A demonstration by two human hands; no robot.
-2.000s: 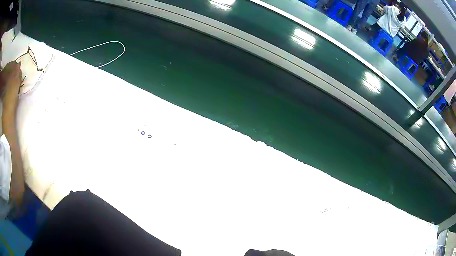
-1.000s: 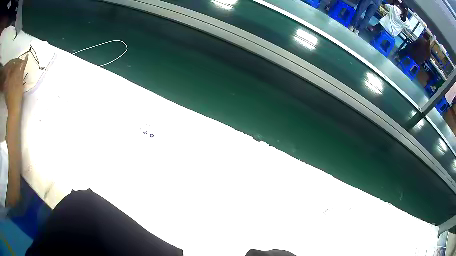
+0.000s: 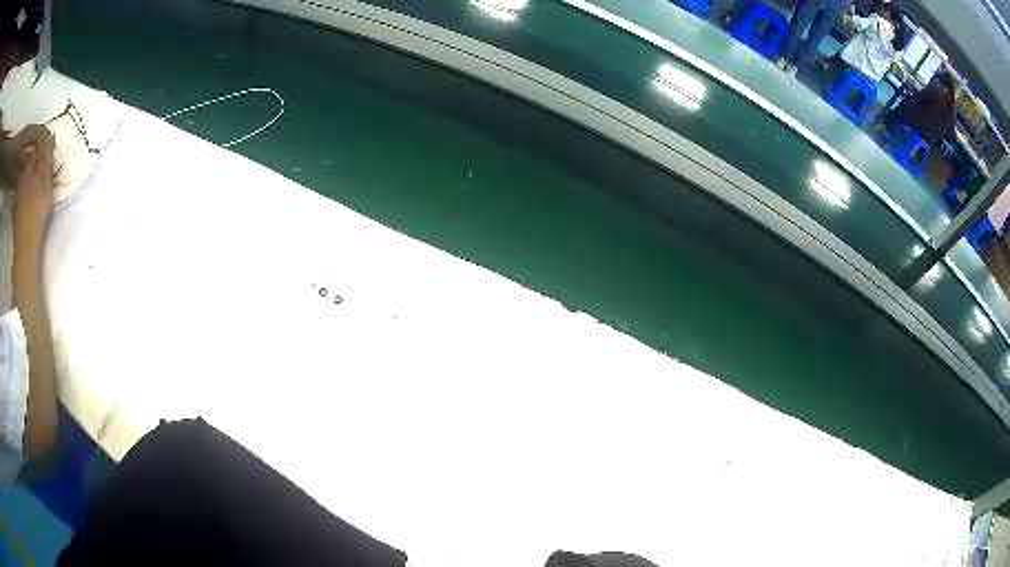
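Neither of my hands is in view. A long white-covered worktable (image 3: 465, 399) lies in front of me, with small blue-black circles drawn at its left middle. At the far left, thin dark wires (image 3: 80, 124) lie in an angled line on a pale piece. A neighbouring person's hand (image 3: 35, 155) rests there beside the wires; what its fingers touch is too small to tell. A white cord (image 3: 266, 91) loops out from the table's edge over the green belt.
A dark green conveyor belt (image 3: 498, 233) runs beside the table, with a grey metal rail (image 3: 620, 116) beyond. Dark clothed shapes (image 3: 222, 498) rise at the bottom edge. Blue stools (image 3: 853, 98) and seated people show at the upper right. A slanted grey post stands at the right.
The neighbouring person's hand and forearm have shifted slightly at the far left. Small specks on the green belt have changed place. The view has moved very slightly.
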